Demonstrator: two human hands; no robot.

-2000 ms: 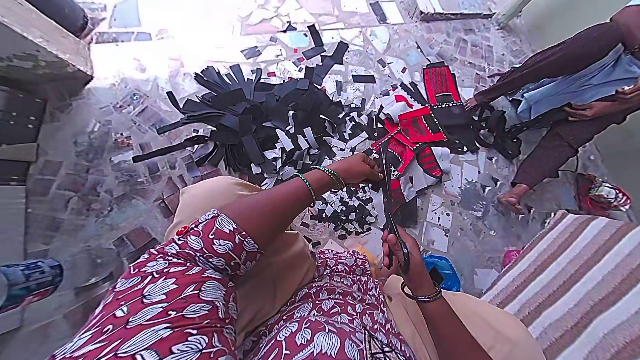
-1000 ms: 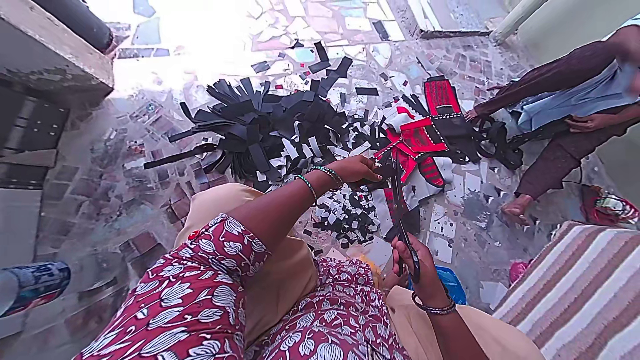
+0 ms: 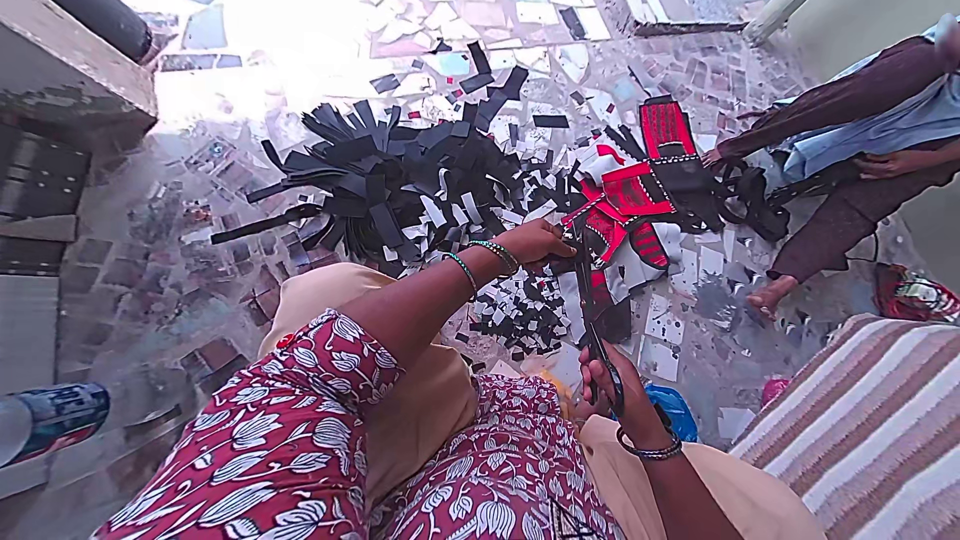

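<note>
My right hand (image 3: 619, 382) grips the handles of a pair of scissors (image 3: 592, 322), whose blades point away from me. Beside the blades, my left hand (image 3: 540, 244) pinches the end of a red and black piece with white dotted edging (image 3: 585, 210). How far the blades are parted cannot be made out. More red and black pieces (image 3: 637, 191) lie just beyond, on the right. A heap of black strips (image 3: 397, 172) spreads on the floor left of my left hand. Small black and white cut bits (image 3: 525, 307) lie below that hand.
Another person (image 3: 847, 150) sits at the right, one hand near the red and black pieces. A striped brown and white cloth (image 3: 885, 420) lies at lower right, a blue plastic item (image 3: 671, 412) by my right wrist. A cylindrical container (image 3: 60, 420) is at left, below a ledge (image 3: 82, 75).
Both hands stay in nearly the same places, my left at the piece and my right on the scissors. The red and black pieces near my left hand have shifted slightly.
</note>
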